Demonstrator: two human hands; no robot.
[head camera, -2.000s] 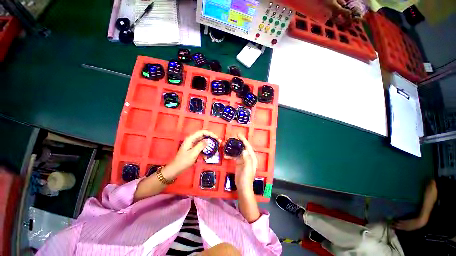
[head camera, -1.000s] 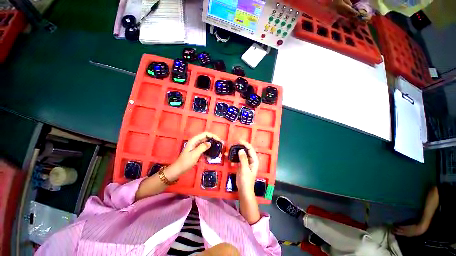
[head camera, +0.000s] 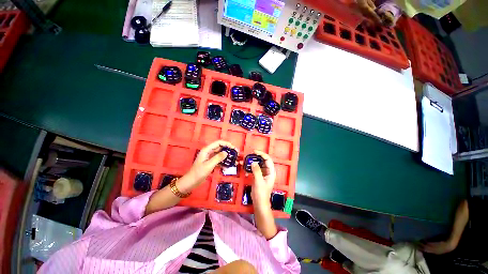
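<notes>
My left hand (head camera: 207, 162) holds a smartwatch unit (head camera: 229, 155) with lit icons, the thumb on its face. My right hand (head camera: 263, 174) holds another smartwatch unit (head camera: 253, 162), its screen also lit, the thumb at its lower edge. Both are above the red compartment tray (head camera: 183, 130), side by side and apart. A small white piece (head camera: 229, 170) shows below the left unit. Several units, many with lit blue-purple icons, lie in and across the tray's upper pockets. Other units, mostly dark, sit in the bottom row (head camera: 225, 191).
Behind the tray stand a tester (head camera: 267, 22) and a small white box (head camera: 272, 59). Record sheets (head camera: 174, 24) lie upper left. A white sheet (head camera: 356, 93) and clipboard (head camera: 436, 128) lie right. Another red tray (head camera: 361, 40) is upper right, with another person's hand beyond; another person sits lower right.
Both held units stay in my hands. The right unit's face was dark and now shows lit marks; the left one, bright and then dark, shows icons again. The whole view has shifted slightly.
</notes>
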